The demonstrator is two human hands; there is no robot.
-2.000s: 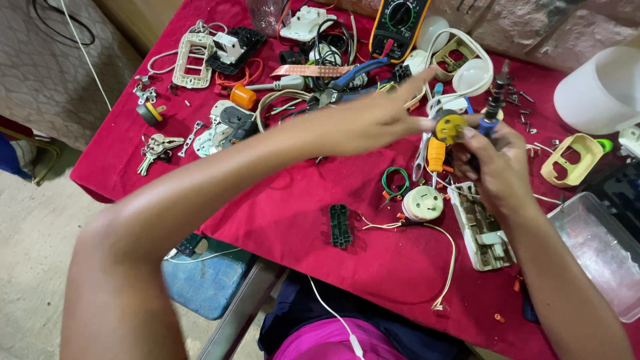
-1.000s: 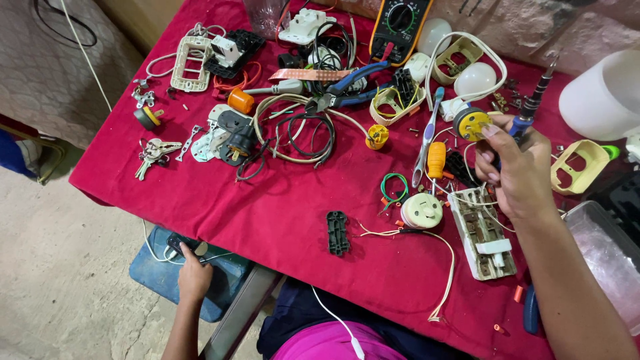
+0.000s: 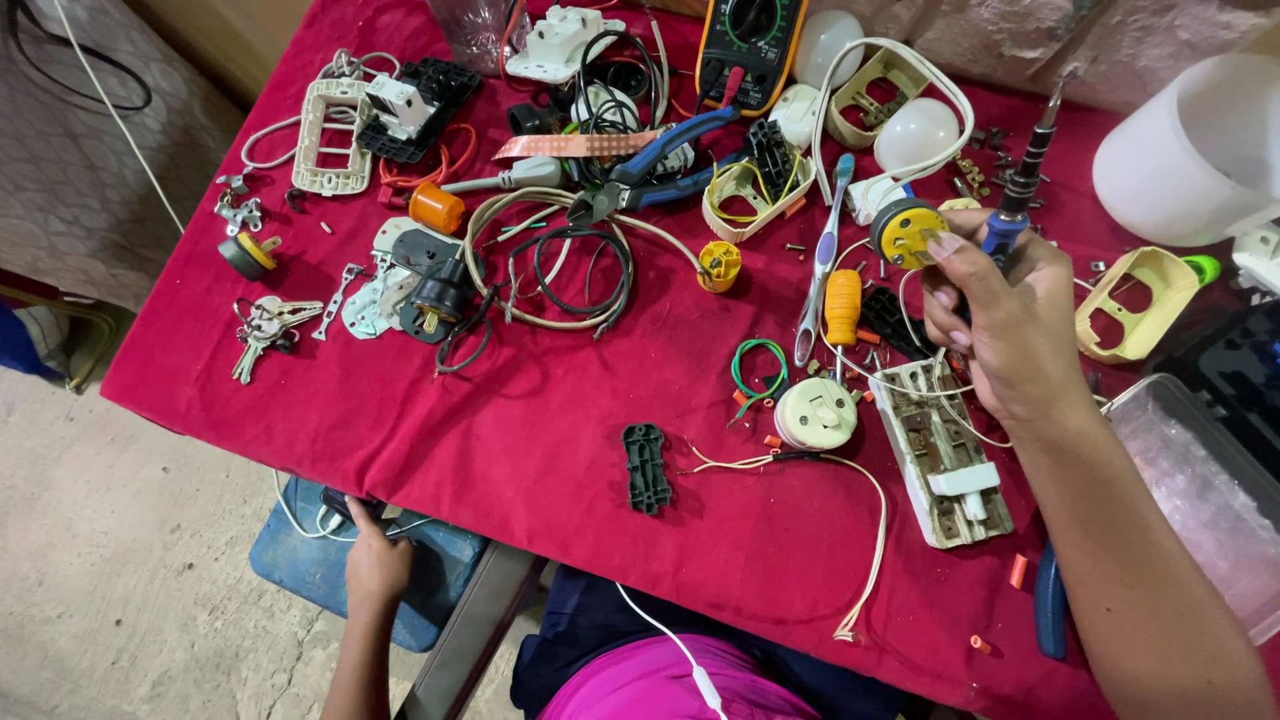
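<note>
My right hand (image 3: 995, 320) holds a blue-handled screwdriver (image 3: 1012, 205), its tip up, together with a round yellow and black electrical plug (image 3: 908, 235). Below that hand lie an opened white power strip housing (image 3: 940, 450) and a round cream socket (image 3: 816, 412). An orange-handled screwdriver (image 3: 843, 305) and a toothbrush (image 3: 824, 265) are left of it. My left hand (image 3: 377, 560) is down beyond the table's edge, a finger touching a dark device (image 3: 350, 503) with white cables on a blue stool (image 3: 300, 560); whether it grips the device I cannot tell.
Blue-handled pliers (image 3: 650, 170), coiled cables (image 3: 480, 225) and a multimeter (image 3: 752, 50) lie toward the back of the red cloth (image 3: 540, 430). Keys (image 3: 265, 325) lie at left. A white tub (image 3: 1180, 150) and a clear plastic container (image 3: 1190, 500) are at right.
Two seconds ago my left hand was over the table near the plug; it has since moved down to the device on the stool. My right hand still holds the plug and screwdriver.
</note>
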